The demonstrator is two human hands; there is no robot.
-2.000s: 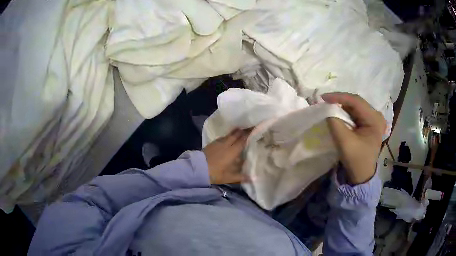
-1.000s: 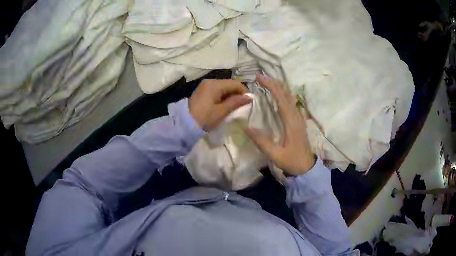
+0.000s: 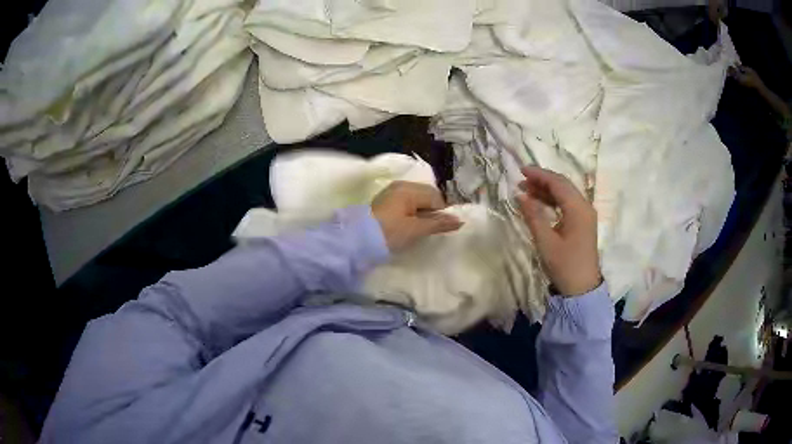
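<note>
A white part-sewn garment [image 3: 452,277] hangs bunched in front of my body, with a smooth white part spread to the left. My left hand [image 3: 412,217] pinches its upper edge between thumb and fingers. My right hand [image 3: 556,221] is raised at its right side, thumb and fingers apart, with nothing seen between them. Behind my right hand lies an unsorted heap [image 3: 651,173] of white pieces with ruffled edges. A loosely overlapped pile [image 3: 373,87] of cream pieces with rounded corners lies ahead.
A thick layered stack [image 3: 130,104] lies at the left on the grey tabletop [image 3: 217,156]. At the right is a pale bench [image 3: 686,347] with dark scraps [image 3: 714,351] and white cloth. Another person's hand [image 3: 747,76] shows at the upper right, near the heap.
The garment has opened out to the left. My left hand has moved slightly right and down, and my right hand has moved right, away from it. The heap looks spread farther at the upper right.
</note>
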